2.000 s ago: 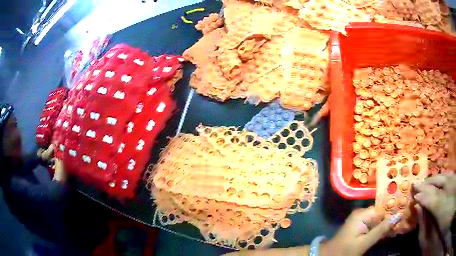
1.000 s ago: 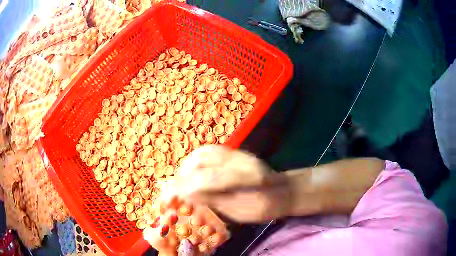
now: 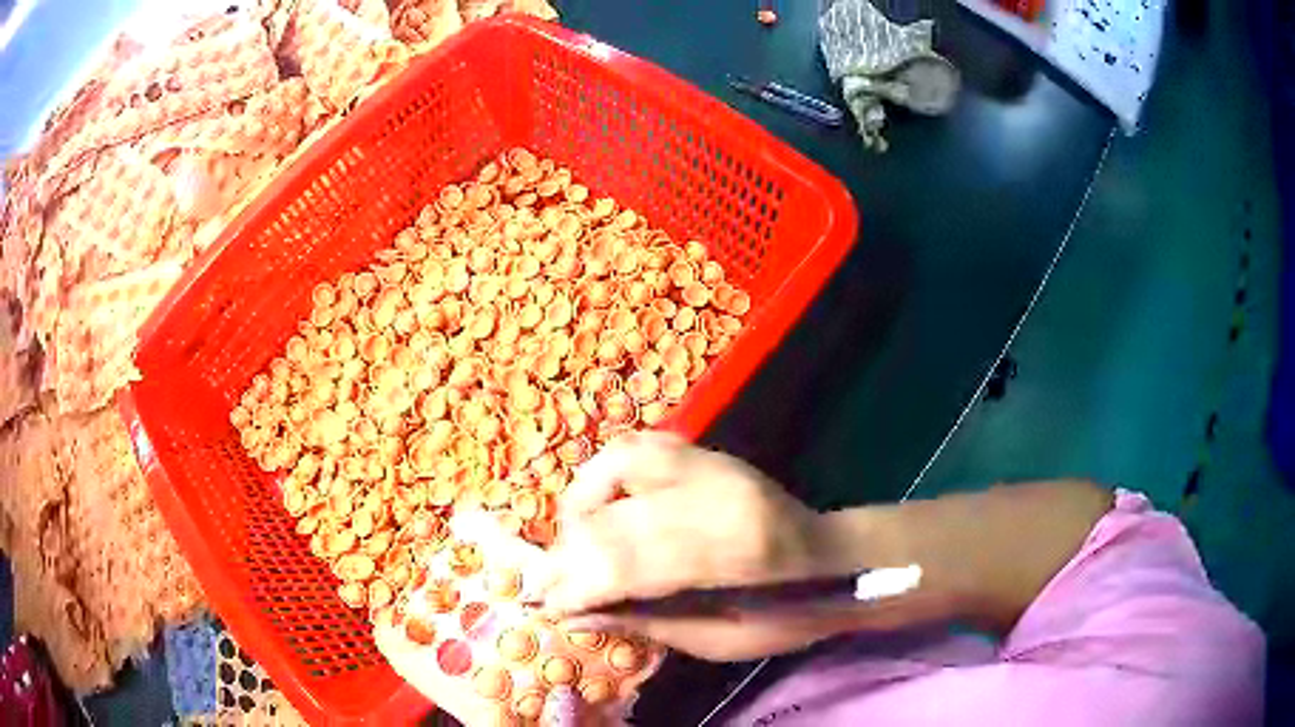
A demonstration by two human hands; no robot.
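Note:
An orange moulded sheet [image 3: 533,660] with rows of raised cups and a few empty holes lies over the basket's near edge. My left hand shows only as a fingertip [image 3: 564,704] on the sheet at the bottom edge; the rest is cut off. My right hand [image 3: 682,533] is at the sheet's upper right, fingers bent onto it, with a slim dark pen [image 3: 767,594] with a white end held in it. Whether its fingertips grip a cup is hidden. The red-orange perforated basket [image 3: 185,504] holds hundreds of small round orange parts [image 3: 469,334].
A pile of orange sheets [image 3: 128,213] lies left of the basket. Thin tweezers [image 3: 785,100], a crumpled beige-grey glove or rag [image 3: 888,64] and a white sheet or tray [image 3: 1094,57] lie beyond it. A waste web [image 3: 242,682] and a blue piece [image 3: 192,665] are at lower left.
The view has swung right from the red and orange piles to the basket. Since one second ago, my right hand has shifted slightly, the pen now shows clearly, and the sheet shows more empty holes.

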